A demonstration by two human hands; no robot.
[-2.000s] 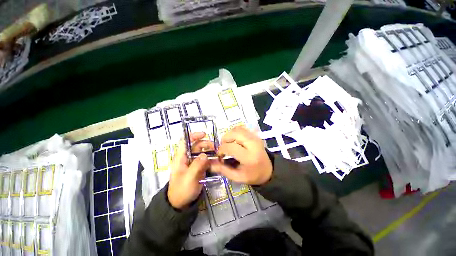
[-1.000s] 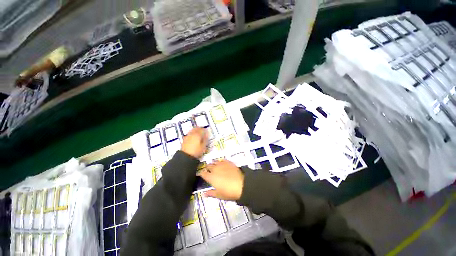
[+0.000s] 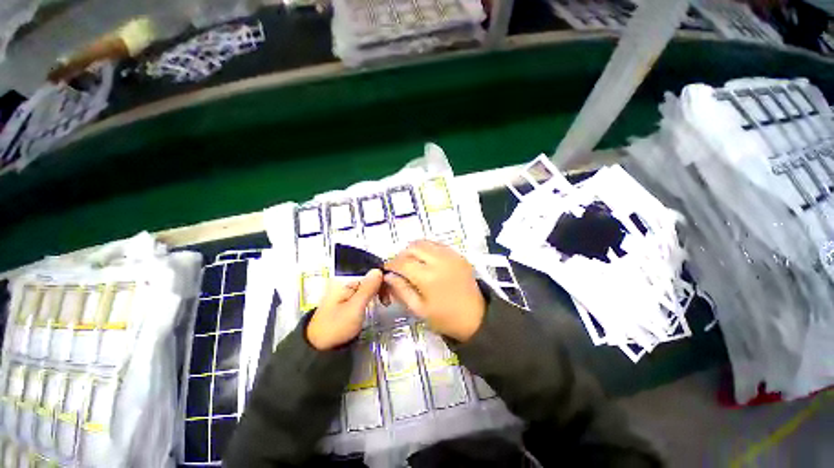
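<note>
My left hand (image 3: 342,309) and my right hand (image 3: 441,285) meet over the blister tray (image 3: 402,448). Their fingertips pinch a black adhesive pad (image 3: 355,260) with a white edge, which sticks up to the left of the fingers. A white-bordered strip with black windows (image 3: 507,285) shows to the right of my right hand; whether it joins the held piece is hidden. The tray's back row holds several dark-rimmed frames (image 3: 372,209) and a yellow-marked frame (image 3: 437,195). More frames lie in the pockets below my hands. The fingers hide the middle of the tray.
A pad sheet stack (image 3: 212,356) lies left of the tray, with the left tray stack (image 3: 64,356) beyond. At right are the waste pile (image 3: 640,274) with black pieces (image 3: 587,230) on top, and the right tray stack (image 3: 732,228). Behind runs the green conveyor (image 3: 274,137); another person's arm (image 3: 101,50) shows.
The frame held two seconds ago is out of my hands, and a fourth dark-rimmed frame shows in the back row. My hands have come together on a black pad.
</note>
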